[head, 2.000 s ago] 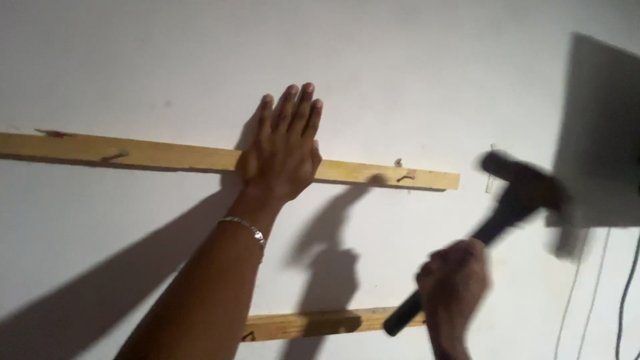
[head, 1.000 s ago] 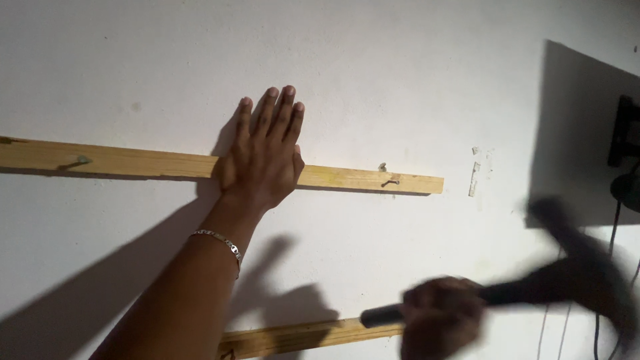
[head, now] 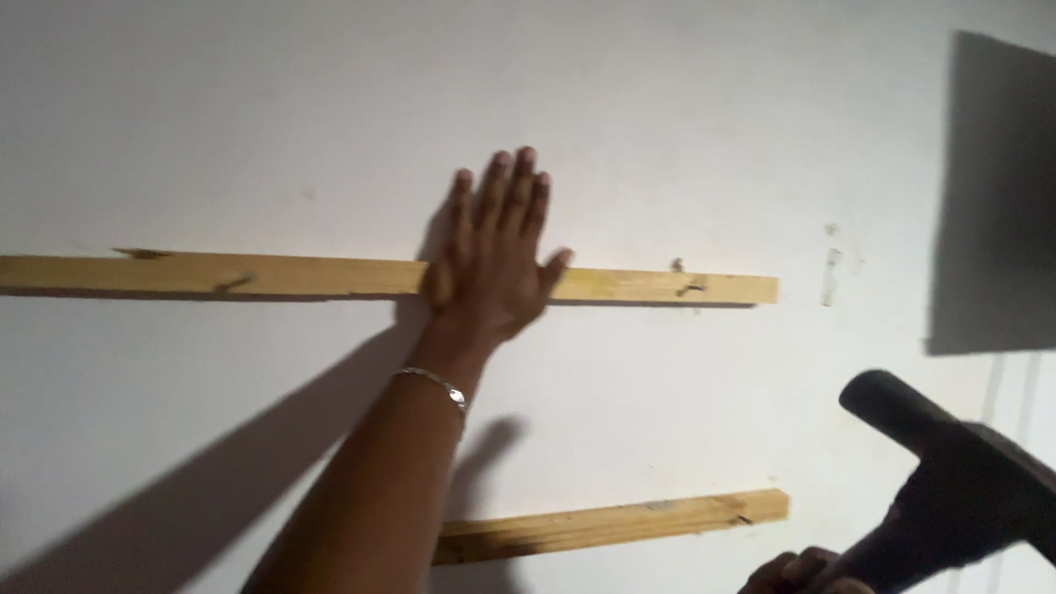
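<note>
My left hand (head: pixel 495 264) lies flat across the upper wooden strip (head: pixel 330 276), its fingers spread a little on the white wall above. A nail (head: pixel 693 288) sticks out of the strip near its right end, and another nail (head: pixel 239 282) stands out left of my hand. At the bottom right, my right hand (head: pixel 804 573) is closed around the handle of a claw hammer (head: pixel 949 462), partly cut off by the frame edge. The hammer's head is raised off the wall, below and to the right of the upper strip's end.
A lower wooden strip (head: pixel 619 524) with a nail (head: pixel 742 520) runs along the wall below, partly behind my left forearm. Small marks (head: pixel 830 276) show on the wall right of the upper strip. A dark shadow (head: pixel 998 198) falls at the right edge.
The hammer, in front of the wall at the right throughout, has swung about with my right hand and now appears larger and lower than two seconds ago. My left hand stays on the upper strip.
</note>
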